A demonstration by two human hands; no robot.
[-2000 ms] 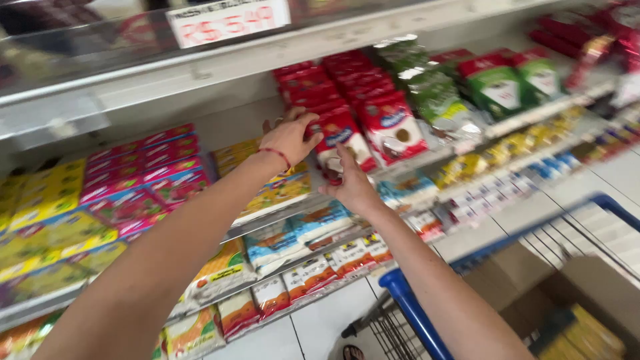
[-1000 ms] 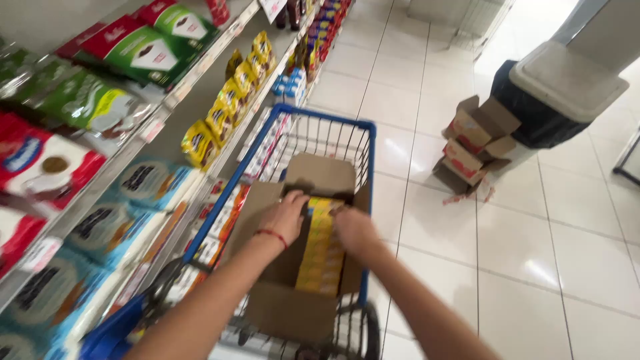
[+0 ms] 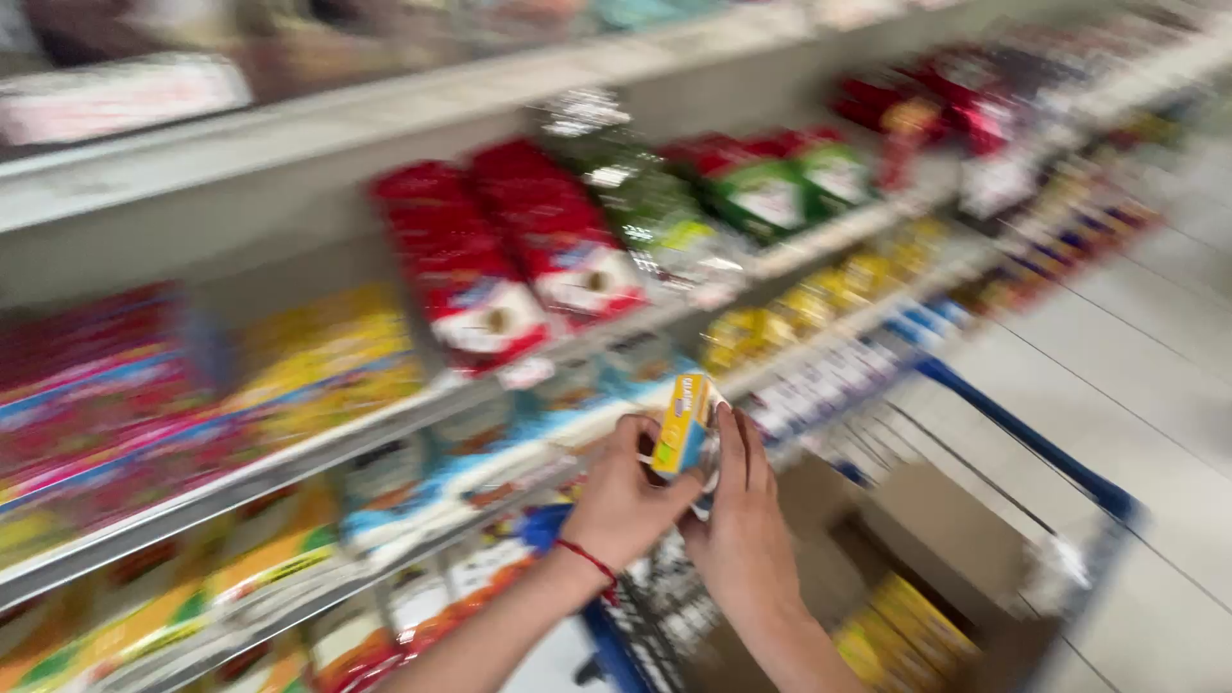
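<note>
Between both hands, in front of the shelves, is a small yellow and blue gelatin box [image 3: 685, 423], held upright and tilted. My left hand [image 3: 630, 491], with a red cord bracelet at the wrist, grips its left and lower side. My right hand [image 3: 746, 510] holds it from the right, fingers pointing up. Behind the hands, blue and white packets [image 3: 500, 448] lie on a lower shelf. Up and left of them stand red packets [image 3: 462, 269]. Similar yellow boxes [image 3: 905, 630] sit inside an open cardboard box [image 3: 938, 515] at the lower right.
A blue-rimmed shopping cart [image 3: 1025, 438] carries the cardboard box beside the shelves. Yellow boxes [image 3: 322, 351] and pink boxes [image 3: 96, 385] fill the shelf at left. Green packets [image 3: 770, 188] and yellow packets [image 3: 818, 298] are farther right. The metal shelf edge [image 3: 241, 510] runs diagonally. Much is blurred.
The view has swung from the cart back to the shelves. Both hands have left the cardboard box, where they were a second ago, and now hold one small box up in front of the shelf.
</note>
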